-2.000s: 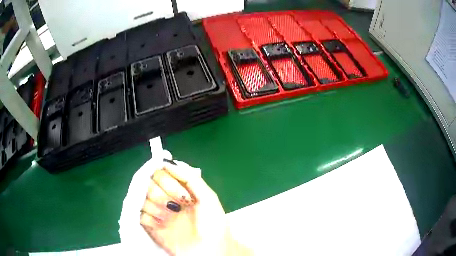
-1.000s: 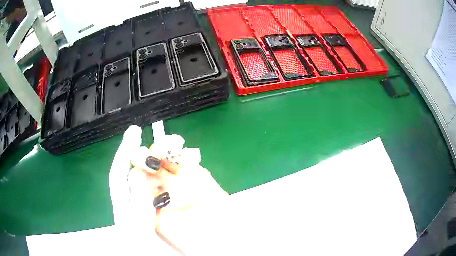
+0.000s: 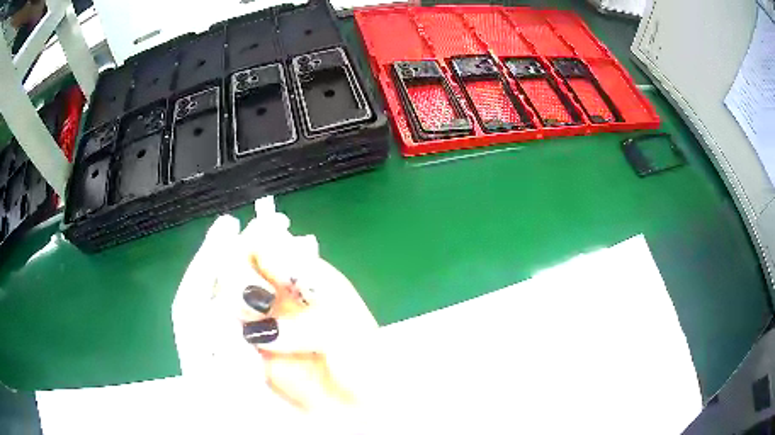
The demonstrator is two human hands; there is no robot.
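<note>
My two hands are together at lower centre, overexposed and merging with the white sheet (image 3: 544,340). My left hand (image 3: 200,297), seemingly white-gloved, shows at the left side of the cluster. My right hand (image 3: 293,327) looks bare, with two black nails or fingertip caps, and its fingers are curled in against the white glove. Tiny dark bits show at the fingers (image 3: 299,290). A short white strip or fingertip (image 3: 265,208) sticks up above the hands. Whether either hand grips something cannot be made out.
Stacked black trays (image 3: 229,183) with phone-shaped pockets stand at the back left. A red tray (image 3: 527,134) holding several black frames is at the back right. A black frame (image 3: 653,155) lies on the green surface (image 3: 442,229) at right, near a pale cabinet (image 3: 692,64).
The fingers have shifted; two dark nails now show close together instead of one. The black frame at right has slid left into fuller view. The trays appear slightly higher in the picture.
</note>
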